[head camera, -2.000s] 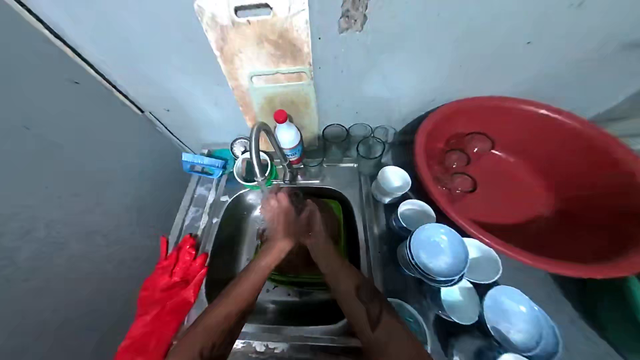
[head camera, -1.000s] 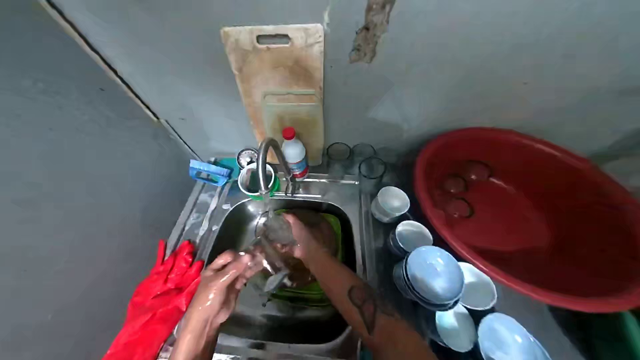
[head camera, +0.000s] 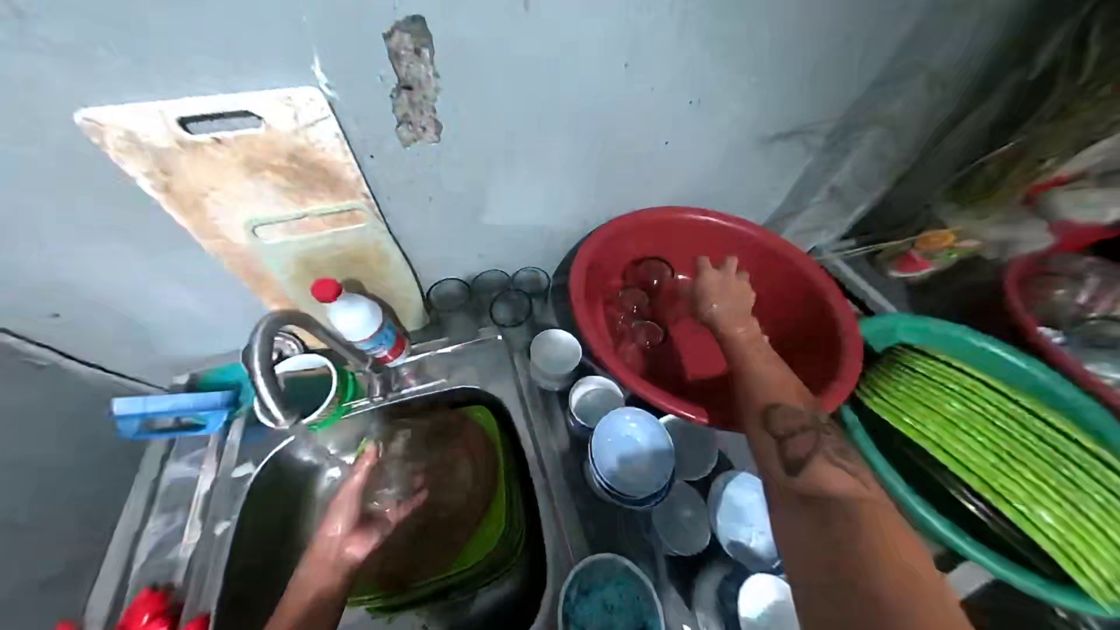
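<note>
My left hand (head camera: 363, 516) is over the steel sink (head camera: 525, 490), its fingers around a clear drinking glass (head camera: 394, 468) near the curved faucet (head camera: 267, 372). Under it, green-rimmed brown plates (head camera: 490, 525) lie stacked in the basin. My right hand (head camera: 724, 296) reaches into the large red plastic basin (head camera: 700, 219); its fingers point down, and whether they touch anything is hidden. Left of that hand, several clear glasses (head camera: 647, 333) rest in the basin. Nearer me, between sink and basin, are stacked bowls (head camera: 632, 451) and white cups (head camera: 556, 354).
Several glasses (head camera: 510, 308) stand by the wall, beside a red-capped bottle (head camera: 354, 319) and cutting boards (head camera: 236, 184). A blue brush (head camera: 171, 413) and red gloves (head camera: 149, 608) are at the left. A green tub (head camera: 910, 328) at the right holds green plates (head camera: 1006, 446).
My right hand has moved from the sink to inside the red basin. My left hand is still over the sink and now holds a glass. The view has swung to the right.
</note>
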